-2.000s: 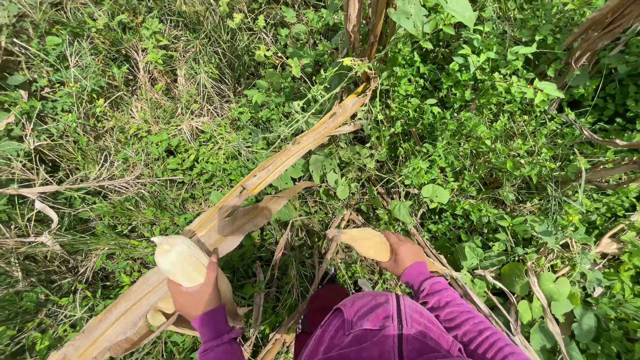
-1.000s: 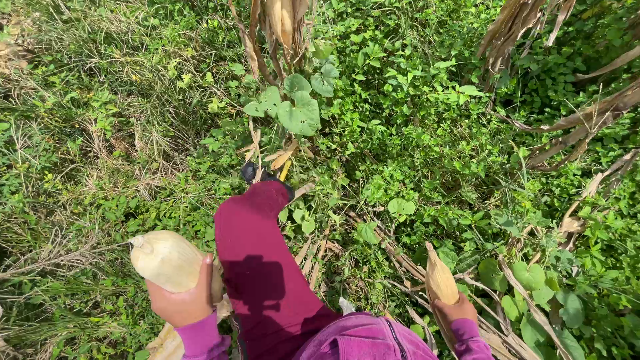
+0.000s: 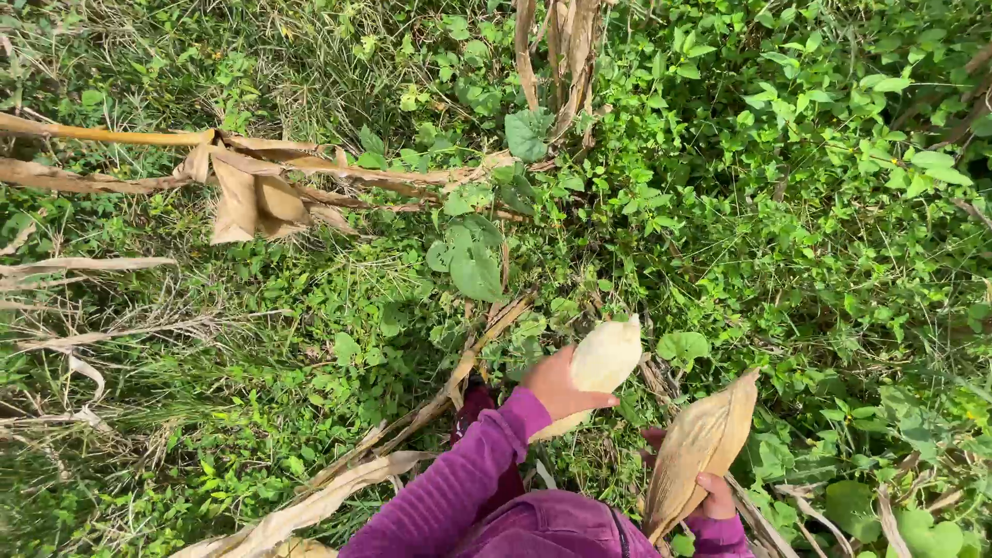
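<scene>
Low in the view, right of centre, my left hand (image 3: 564, 385) grips pale, husk-covered ears of corn; the upper one (image 3: 607, 355) shows best, and part of another pale husk (image 3: 559, 426) shows beneath the palm. Farther right, my right hand (image 3: 717, 496) holds a browner ear of corn in its dry husk (image 3: 701, 446), tip pointing up and away. The two hands are apart, with a small gap between the ears. My fingers under the browner husk are partly hidden.
Dry corn stalks (image 3: 139, 137) with curled leaves lie across the upper left. An upright dry stalk (image 3: 573, 54) stands at the top. Green weeds and broad-leaved vines (image 3: 474, 263) cover the ground. A long dry leaf (image 3: 325, 496) lies at lower left.
My left hand, with its pale ear, has moved from the far left to beside my right hand. The view has shifted over the ground. Both hands still hold ears.
</scene>
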